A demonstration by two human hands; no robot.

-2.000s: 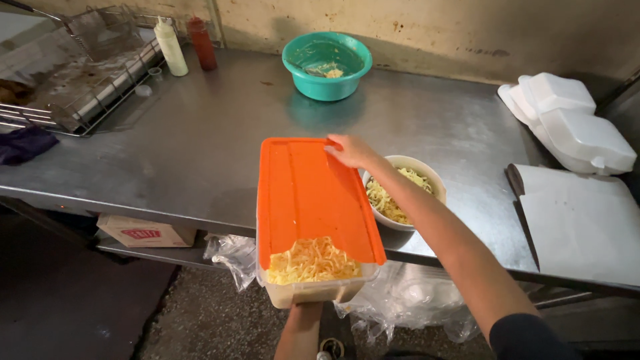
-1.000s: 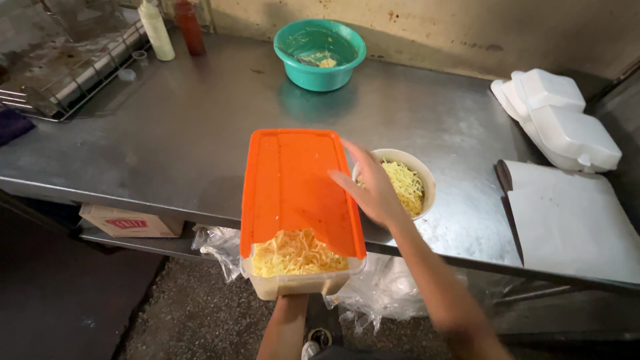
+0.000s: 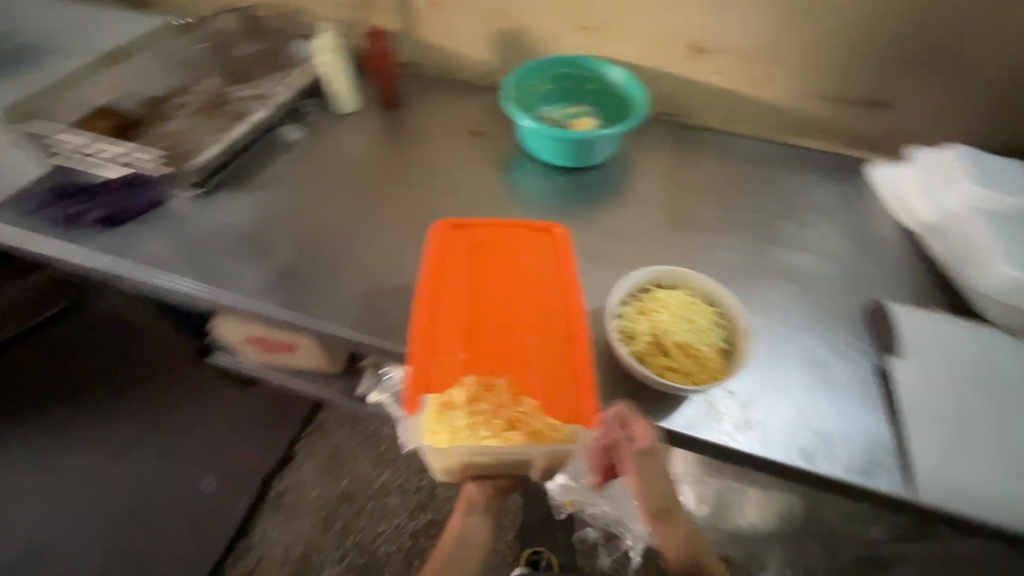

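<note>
A clear plastic tub [image 3: 496, 464] of shredded cheese [image 3: 488, 416] is held from below by my left hand [image 3: 490, 490], its fingers hidden under the base. An orange lid [image 3: 504, 308] covers the tub's far part and leaves the cheese at the near end exposed. My right hand [image 3: 628, 444], blurred, is beside the tub's near right corner; whether it touches the corner is unclear. To the right of the lid, a white bowl [image 3: 620, 352] filled with shredded cheese [image 3: 676, 332] stands on the steel table.
A green plastic basin [image 3: 572, 144] stands at the back of the steel table [image 3: 360, 208], with two squeeze bottles [image 3: 336, 72] and a metal tray [image 3: 232, 152] to its left. White foam containers [image 3: 960, 216] and white paper [image 3: 960, 408] lie right. A carton [image 3: 272, 344] sits below.
My right hand has moved from the lid's upper right edge down to the tub's near right corner. The bowl of cheese is now uncovered by my arm. The view has shifted.
</note>
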